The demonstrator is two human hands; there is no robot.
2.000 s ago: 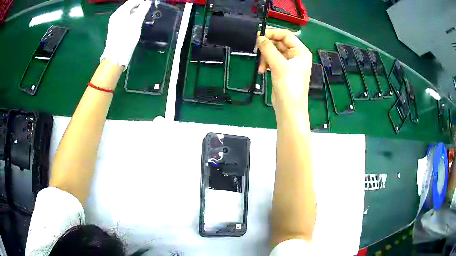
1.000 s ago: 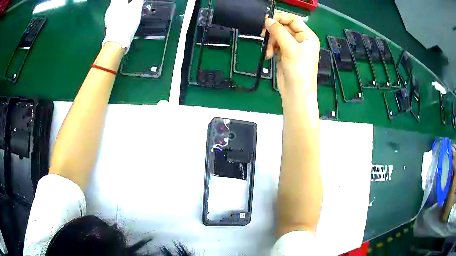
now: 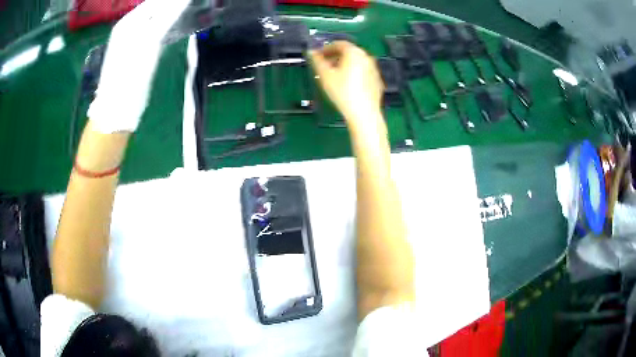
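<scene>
A black phone frame (image 3: 282, 223) lies flat and slightly tilted on the white sheet (image 3: 174, 258), with shiny film and wires near its upper left and a small white label at its lower right. My left hand (image 3: 136, 66), in a white glove, is at the upper left, its fingertips cut off by the top edge. It holds a blurred dark phone frame (image 3: 240, 31) over the green surface, overlapping other frames. My bare right hand (image 3: 349, 77) is right of that frame, fingers curled and blurred; whether it holds anything small is unclear.
Several more phone frames (image 3: 425, 59) lie on the green surface (image 3: 157, 150) to the right. A white strip (image 3: 190, 111) crosses it. Red trays (image 3: 97, 12) are at the far edge. A blue roll (image 3: 591, 187) and label bits (image 3: 495, 208) are at right.
The view has shifted. My left hand has brought the frame from left of the white strip rightwards across it. My right hand no longer visibly holds its large frame.
</scene>
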